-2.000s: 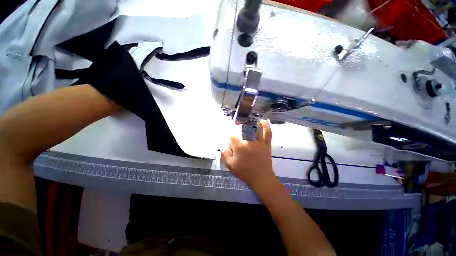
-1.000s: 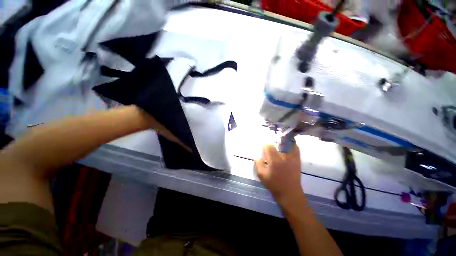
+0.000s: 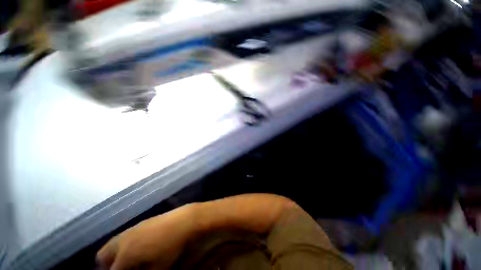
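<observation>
The view is strongly blurred. My right hand [image 3: 129, 250] is at the bottom left, below the table's front edge, partly cut off by the picture's rim. The forearm is bent. I cannot tell whether the fingers hold anything. My left hand is out of the picture. The white sewing machine [image 3: 174, 23] with its blue stripe runs across the top left. Its needle area is smeared. The bright white table [image 3: 179, 113] lies under it. No black cloth can be made out there.
Black-handled scissors [image 3: 253, 112] lie on the table right of the needle area. The table's grey front edge [image 3: 174, 176] runs diagonally. A small pinkish item [image 3: 301, 79] lies near the table's right end. Blue material [image 3: 403, 174] hangs at the right. Part of something red [image 3: 100, 6] shows behind the machine.
The view has swung to the right. My right hand has left the needle area and is now low, below the table edge. My left arm and the black-and-pale cloth have left the picture.
</observation>
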